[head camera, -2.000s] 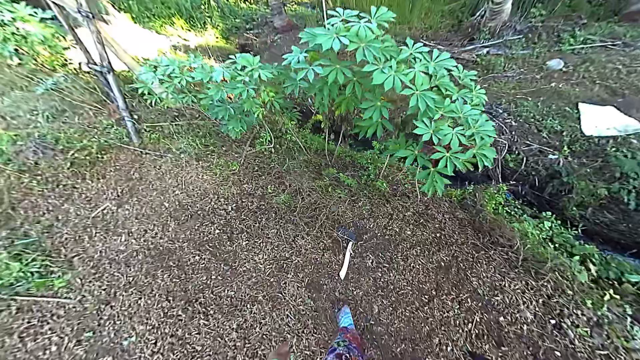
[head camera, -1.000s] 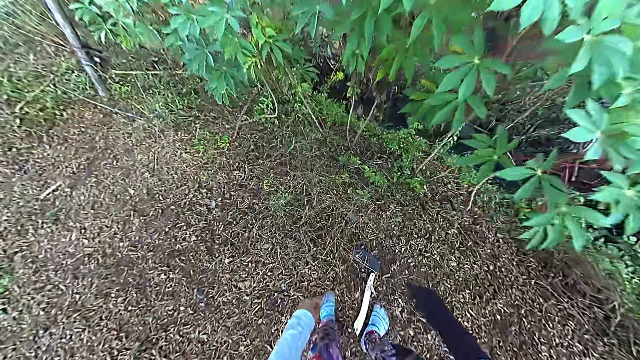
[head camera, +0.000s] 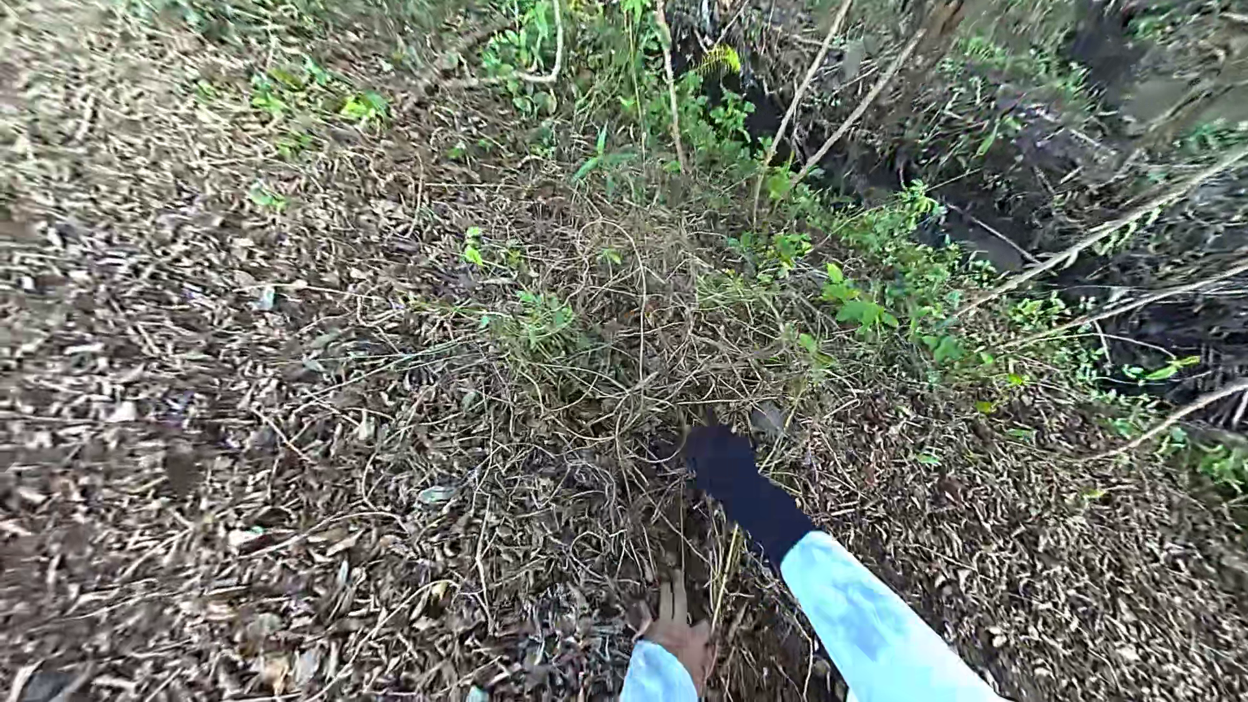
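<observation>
My left hand, bare below a pale blue sleeve, reaches down at the bottom centre with its fingers spread over the dry stems and leaf litter. My right hand, in a dark glove, lies ahead and to the right of it, at the edge of a clump of dry vines. Whether the gloved fingers hold any stems is not clear. A few yellowish stalks run between the two hands. The hand tool with the pale handle is not in view now.
Leaf litter covers the ground at the left. Low green plants line a dark ditch at the upper right. Thin bare branches slant in from the right, and upright stems stand ahead.
The view has dropped much closer to the ground. Both hands have come forward and down onto the litter and vines. The tool and my feet, seen earlier, are out of view.
</observation>
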